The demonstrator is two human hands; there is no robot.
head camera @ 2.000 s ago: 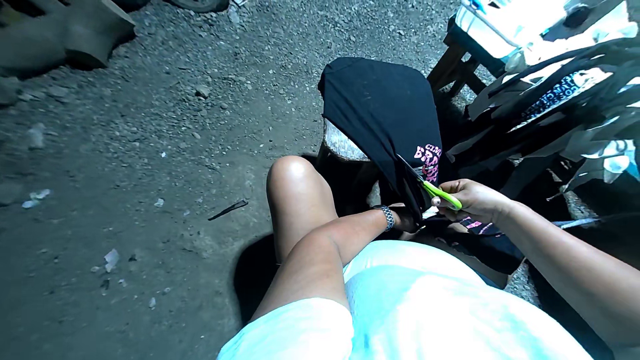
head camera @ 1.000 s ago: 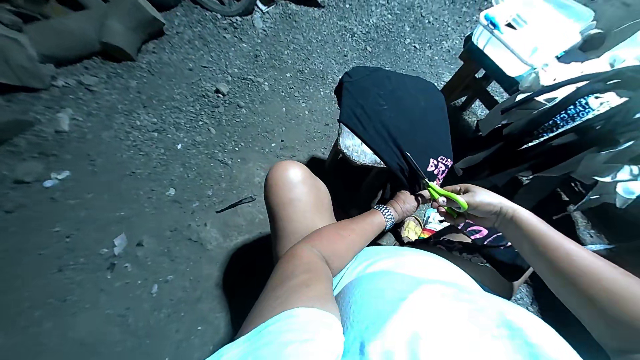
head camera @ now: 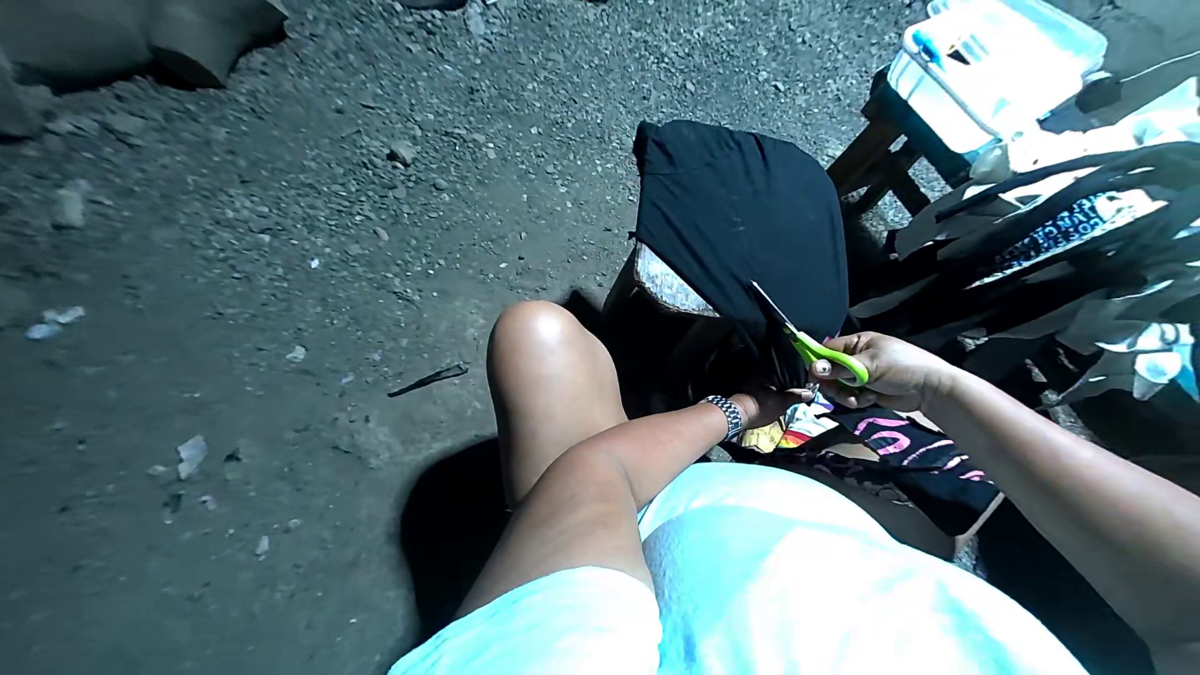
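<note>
Black cloth (head camera: pixel 750 216) with some pink print lies over a round pale-topped support (head camera: pixel 667 281) in front of my knee. My right hand (head camera: pixel 867 367) holds scissors (head camera: pixel 814 349) with lime-green handles, their dark blades pointing up and left over the cloth. Just below the blades, my left hand (head camera: pixel 773 407), with a metal-banded watch on the wrist, grips the gathered lower end of the cloth; its fingers are partly hidden. Under my hands lie black fabric with pink print (head camera: pixel 905 441) and a yellow, red and white piece (head camera: pixel 783 431).
A clear plastic box (head camera: pixel 994 70) stands on a dark wooden stool (head camera: pixel 877 150) at the upper right. Strips of black and white cloth (head camera: pixel 1059 234) hang below it. A thin dark strip (head camera: pixel 428 379) lies on the gravelly ground to the left of my knee.
The pink print on the draped cloth, plain in both earlier frames, is now mostly out of sight near my right hand. Both hands stay close together at the cloth's lower end.
</note>
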